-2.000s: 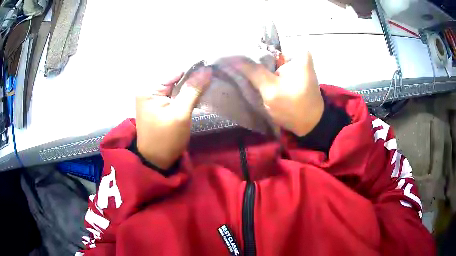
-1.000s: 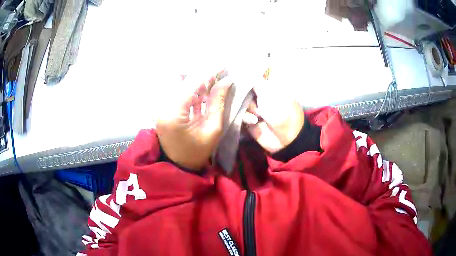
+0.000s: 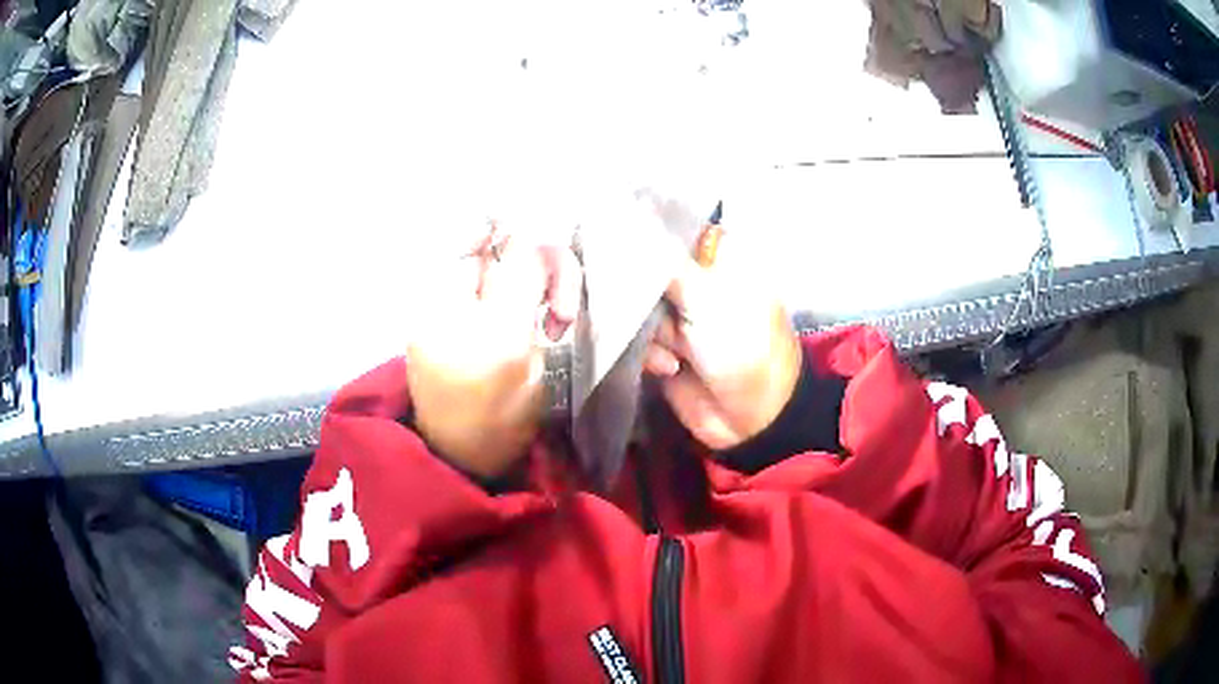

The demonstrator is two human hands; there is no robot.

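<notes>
A small grey-brown cloth piece (image 3: pixel 614 381), washed out to white at its upper part, is held between my hands at the table's front edge. Its lower tip hangs over the red jacket. My left hand (image 3: pixel 489 350) is at its left side, blurred and overexposed, with fingers curled near the cloth; its grip is not clear. My right hand (image 3: pixel 733 350) grips the cloth's right side with curled fingers. Thread snips (image 3: pixel 710 242) with an orange-yellow handle and dark tip stick up from my right hand.
Grey-brown cloth strips (image 3: pixel 181 127) lie at the left. Brown scraps (image 3: pixel 936 47) lie at the back right. A tape roll (image 3: pixel 1155 174) is at the right end. A measuring tape (image 3: pixel 922 325) runs along the front edge. Garments (image 3: pixel 1096 428) are below at right.
The cloth was spread between both hands, then turned narrow and upright. My left hand's spread fingers have curled in. The snips' orange handle shows more clearly. The view has shifted slightly.
</notes>
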